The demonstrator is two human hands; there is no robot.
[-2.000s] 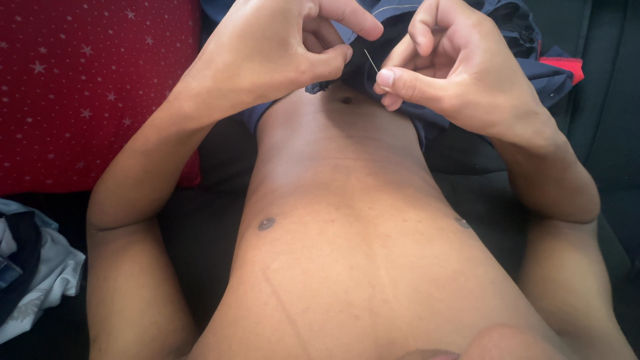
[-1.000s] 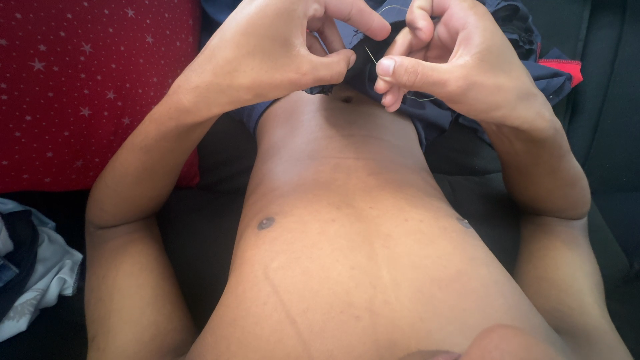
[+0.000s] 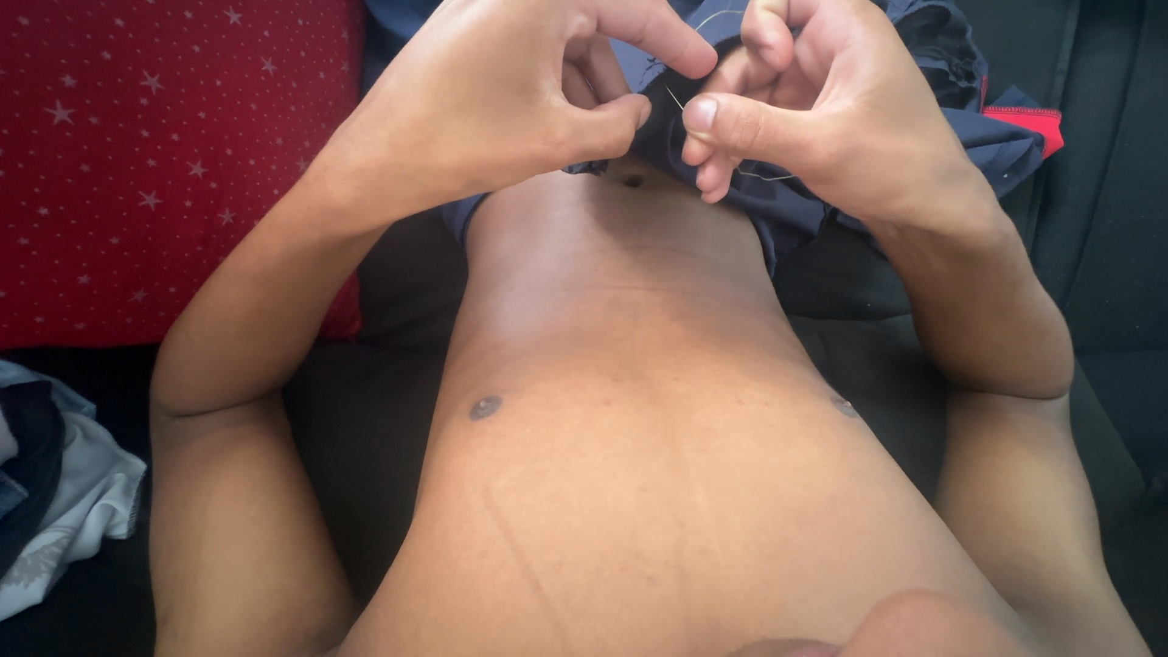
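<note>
My right hand point(image 3: 839, 109) pinches a thin sewing needle point(image 3: 674, 99) between thumb and forefinger, its tip pointing up and left. A pale thread point(image 3: 766, 176) shows below the fingers, and another stretch of it arcs above them. To the left, my left hand point(image 3: 547, 82) is over the dark blue cloth point(image 3: 794, 214) with its forefinger extended and its thumb apart from it. Its other fingers are curled beneath, near a frayed fabric edge; whether they grip the cloth is hidden. The cloth lies across my lap.
A red cushion with white stars point(image 3: 100, 182) is at the upper left. Crumpled white and dark clothing point(image 3: 82, 493) lies at the lower left. A red-trimmed piece of fabric point(image 3: 1031, 128) sticks out at the right, against the dark seat point(image 3: 1113, 228).
</note>
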